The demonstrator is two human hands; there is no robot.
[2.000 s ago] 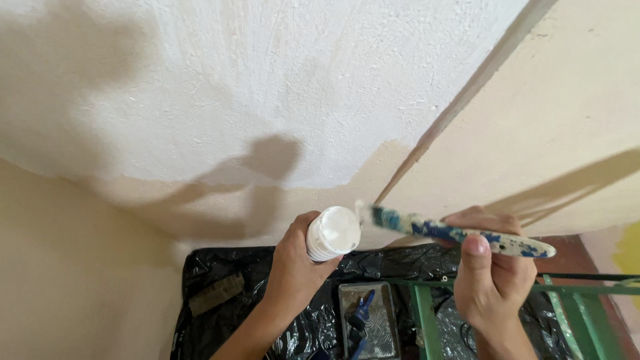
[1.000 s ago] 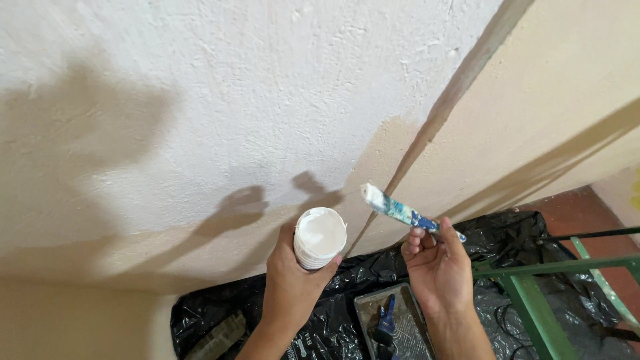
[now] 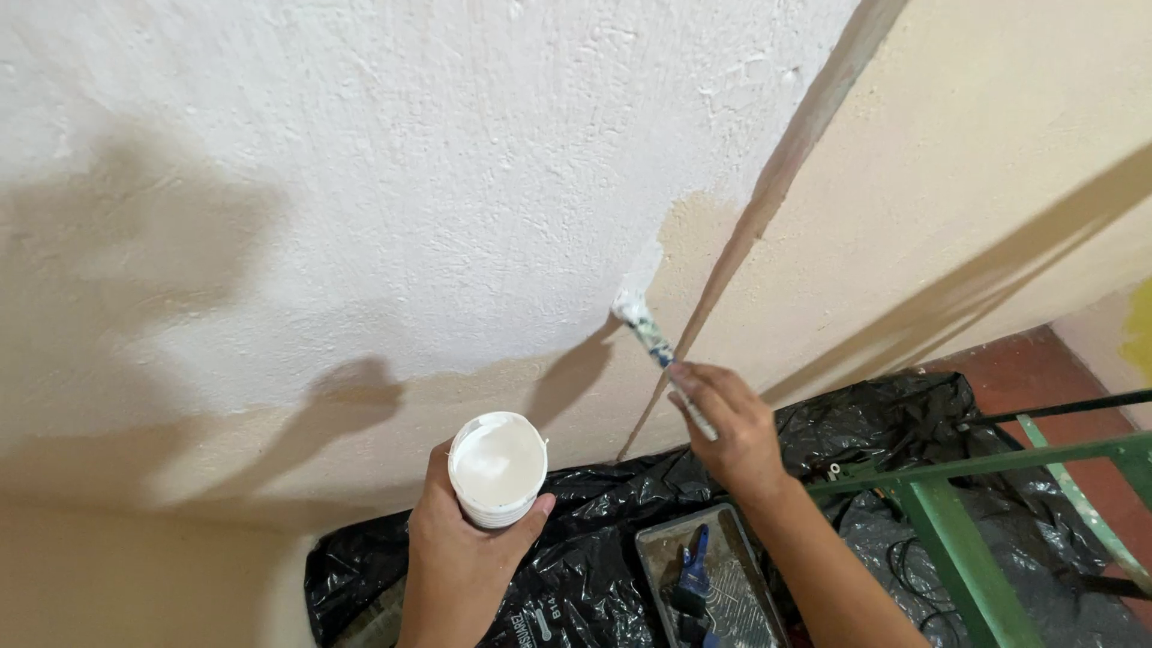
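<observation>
My left hand (image 3: 477,549) grips a white plastic cup (image 3: 498,470) of white paint, its mouth facing up, low in front of the wall. In my right hand (image 3: 729,423) is a paintbrush (image 3: 657,342) with a paint-spattered handle. Its paint-loaded bristles touch the wall (image 3: 504,234) at the lower right edge of the white coat, beside a bare beige patch (image 3: 693,243). A strip of beige also shows below the white area. The brush is to the right of and above the cup.
Black plastic sheeting (image 3: 576,576) covers the floor along the wall. On it lie a paint tray (image 3: 747,576) and a blue-handled brush (image 3: 693,562). A green metal frame (image 3: 963,549) stands at the lower right, near a dark cable (image 3: 904,576). A diagonal crease (image 3: 765,198) divides the wall surfaces.
The brush, held off to the right of the cup and away from the white coat's edge before, now has its bristles on the wall. My right hand has turned over around its handle.
</observation>
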